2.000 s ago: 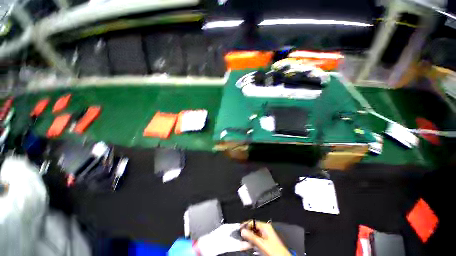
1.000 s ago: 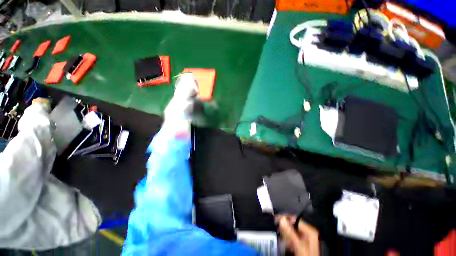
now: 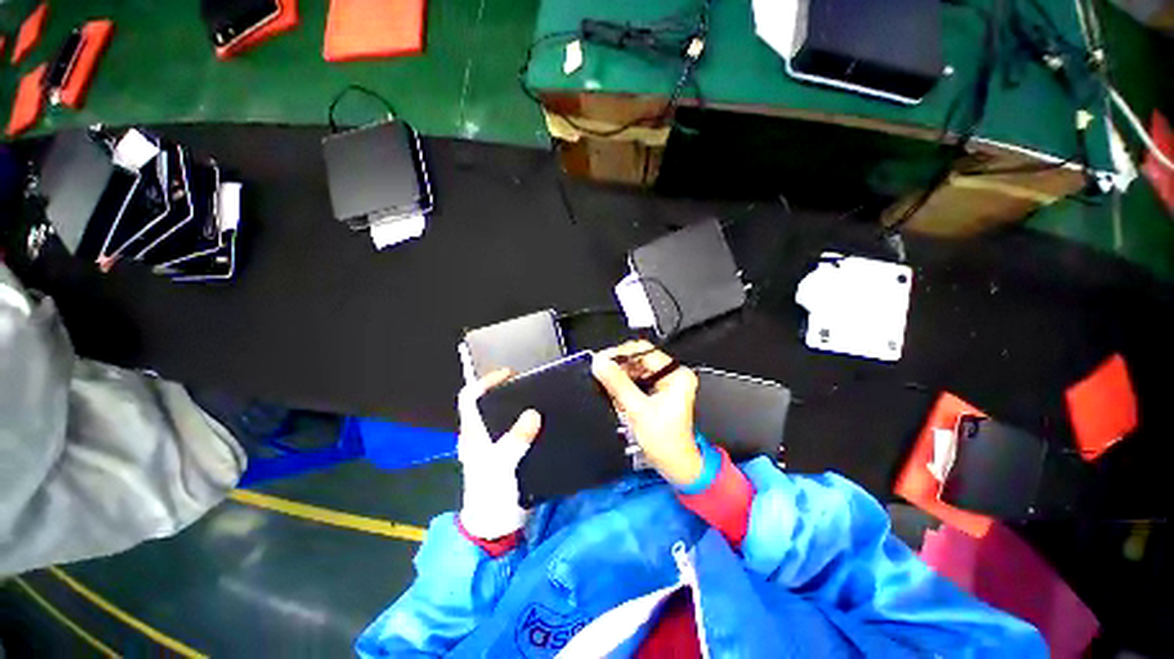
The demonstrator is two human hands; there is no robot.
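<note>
My left hand [image 3: 492, 464], in a white glove, holds a flat black box [image 3: 567, 431] tilted in front of me, with the thumb on its face. My right hand [image 3: 663, 418], bare with a blue wrist band, is at the box's top right edge. Its fingers are closed on a thin dark pen-like item [image 3: 659, 377]. A grey-topped box [image 3: 515, 341] lies just behind the held one. Another dark box [image 3: 747, 412] lies to the right, partly hidden by my right hand and sleeve.
On the black mat [image 3: 322, 296] lie a box with a cable [image 3: 373, 174], a box [image 3: 691, 277], a white plate [image 3: 860, 306] and leaning boxes [image 3: 142, 206]. Orange pads [image 3: 1101, 408] lie right. A green raised table [image 3: 618, 71] stands ahead. Another person's sleeve [image 3: 103, 451] is at left.
My left hand has come back from the orange pad on the green surface and now holds a black box. My right hand has moved left to that box. The view has tilted down.
</note>
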